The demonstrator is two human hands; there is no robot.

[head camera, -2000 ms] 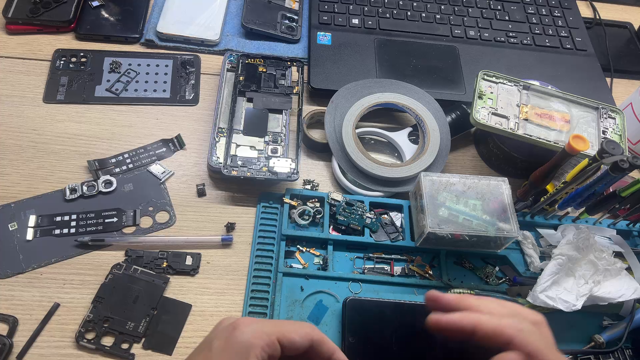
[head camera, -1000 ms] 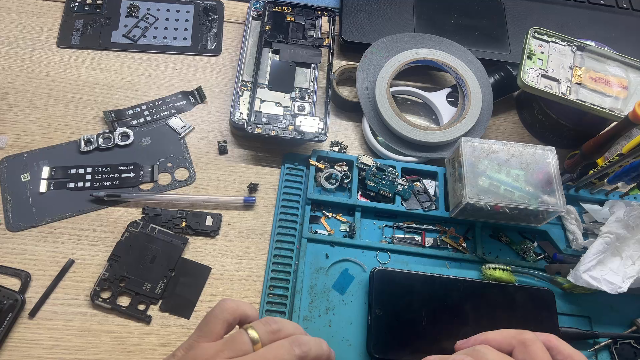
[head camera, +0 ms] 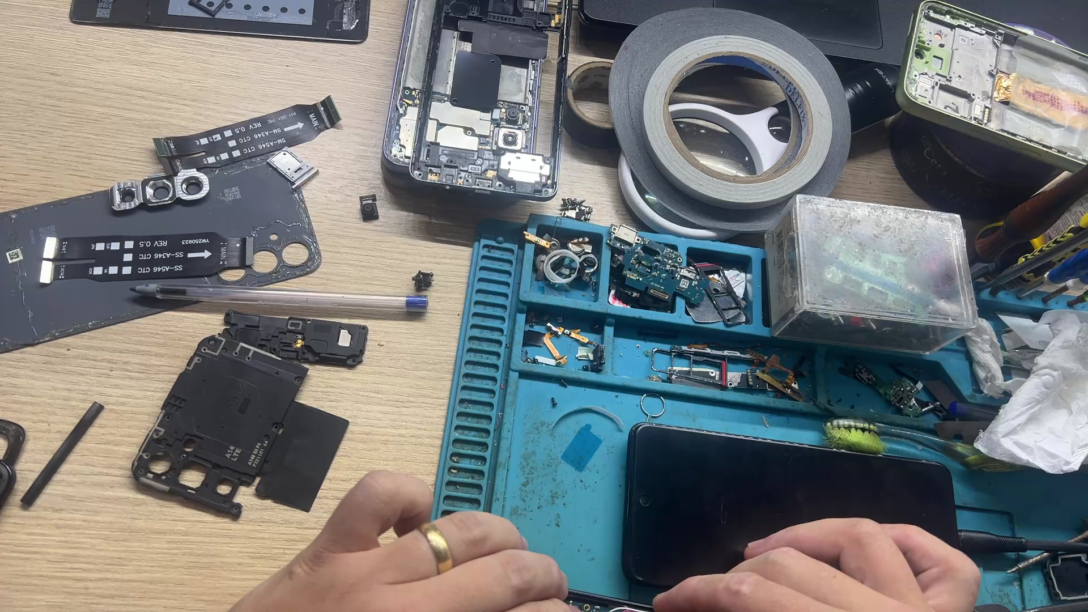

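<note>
My left hand [head camera: 425,552], with a gold ring, is at the bottom centre, its fingers curled at the left end of a narrow part with small electronics [head camera: 599,604], mostly cut off by the frame's bottom edge. My right hand [head camera: 837,565] lies at that part's right end and overlaps the lower edge of a black smartphone [head camera: 790,493]. The fingertips of both hands are partly hidden, so their grip is unclear. The smartphone lies on a blue silicone repair mat [head camera: 552,484], with a cable plugged into its right end. An opened phone [head camera: 480,102] lies above the mat.
Left on the wooden table are a grey back cover [head camera: 170,212], flex cables [head camera: 144,257], a pen [head camera: 280,297] and a black phone midframe cover [head camera: 221,416]. Tape rolls [head camera: 633,85], a clear plastic box [head camera: 871,272], a green-bristled brush [head camera: 854,435] and crumpled tissue [head camera: 1041,408] stand behind and right.
The view has shifted down and closer to the mat. My right hand, over the smartphone's screen two seconds ago, is now at its lower edge. The narrow electronic part now shows between my hands.
</note>
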